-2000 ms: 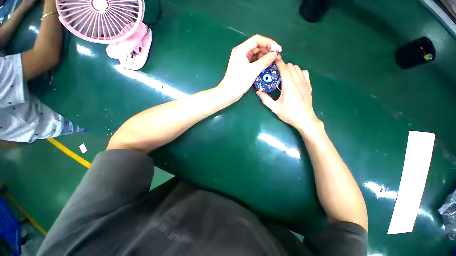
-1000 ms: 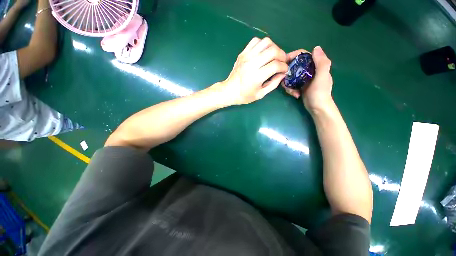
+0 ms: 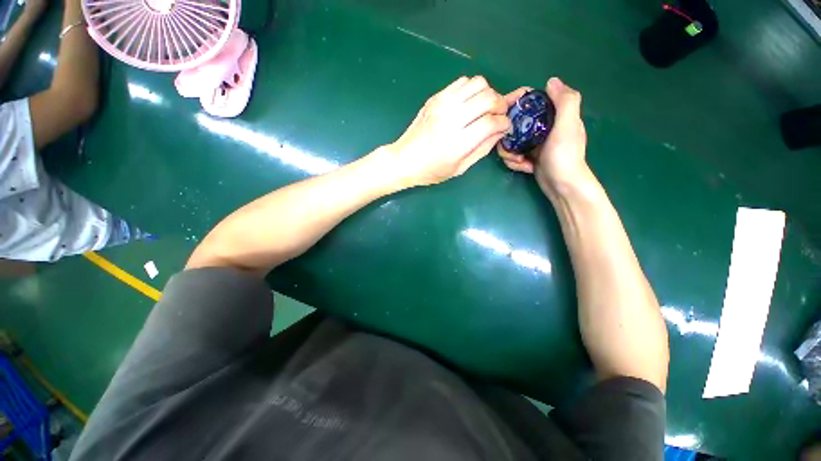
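A round dark blue-black motor assembly (image 3: 529,122) with shiny detail is held above the green bench (image 3: 423,261). My right hand (image 3: 560,144) is closed around its right side and underside, with the thumb up at its rim. My left hand (image 3: 461,131) is at its left edge, fingertips bunched against the unit. Whether the left fingertips pinch a small piece or a lead is hidden.
A pink fan (image 3: 162,27) stands at upper left beside another person's arm (image 3: 67,72). Black cylinders (image 3: 677,38) lie at upper right, one cut off by the edge. A white strip (image 3: 745,302) and a clear plastic bag (image 3: 810,360) lie at right.
The unit has moved right and been tilted; my right hand has shifted to grip it from the right side. My left fingers have moved to its left edge. The black cylinders have moved right.
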